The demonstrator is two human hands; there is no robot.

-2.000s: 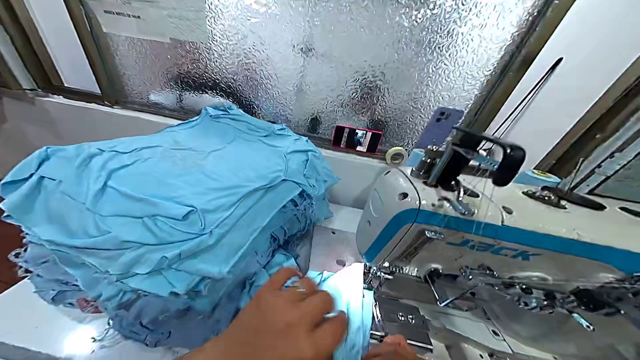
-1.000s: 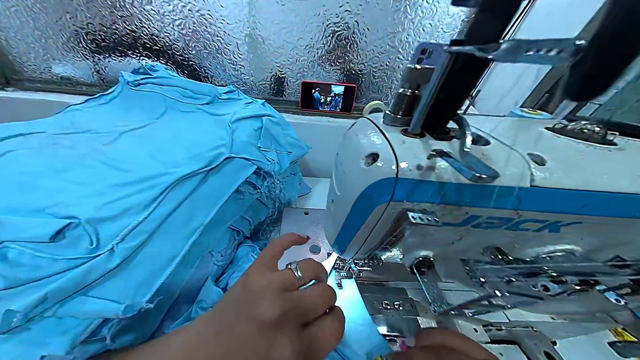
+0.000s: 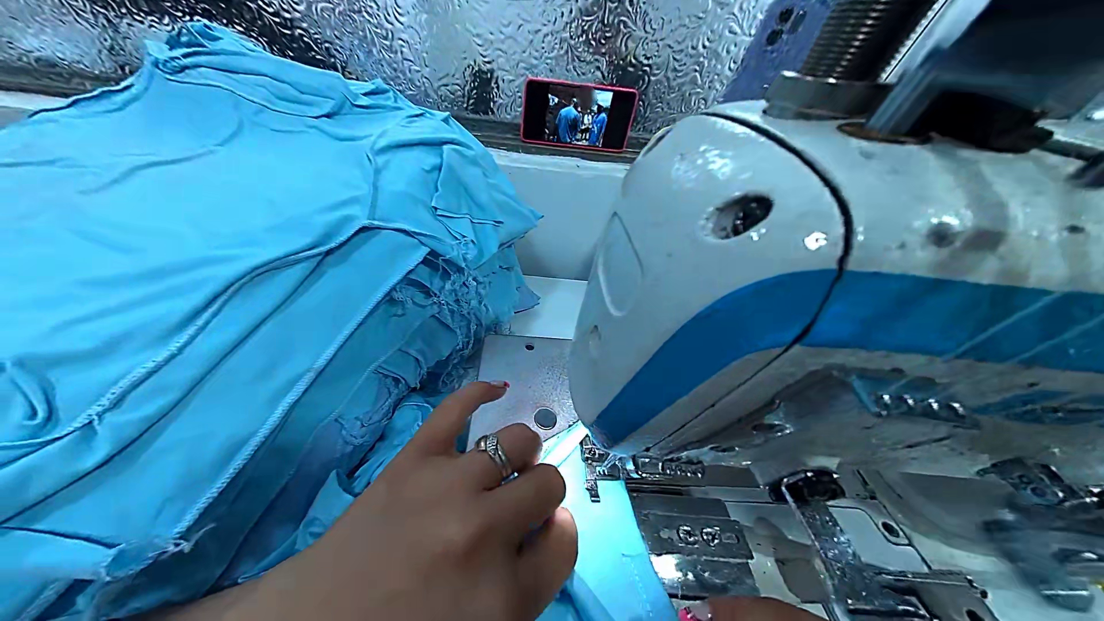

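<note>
My left hand [image 3: 483, 509], with a ring on one finger, rests with bent fingers on light blue fabric [image 3: 608, 535], left of the presser foot [image 3: 593, 466] of a white and blue sewing machine [image 3: 707, 285]. Its index finger points out over the metal plate; whether the fingers pinch the cloth is hidden. Only a fingertip and part of my right hand [image 3: 750, 609] show at the bottom edge, beside the fabric and below the machine's metal plates. Its grip is out of sight. The lit fabric runs under the foot.
A tall pile of light blue garments [image 3: 259, 259] with frayed edges fills the left side. A phone in a red case [image 3: 580, 116] leans by the textured window, its screen lit. Another phone [image 3: 780, 39] stands behind the machine. A metal plate [image 3: 522, 371] lies left of the machine head.
The view has moved in much closer to the machine and pile. My left hand stays on the fabric beside the presser foot, its index finger more extended than two seconds ago.
</note>
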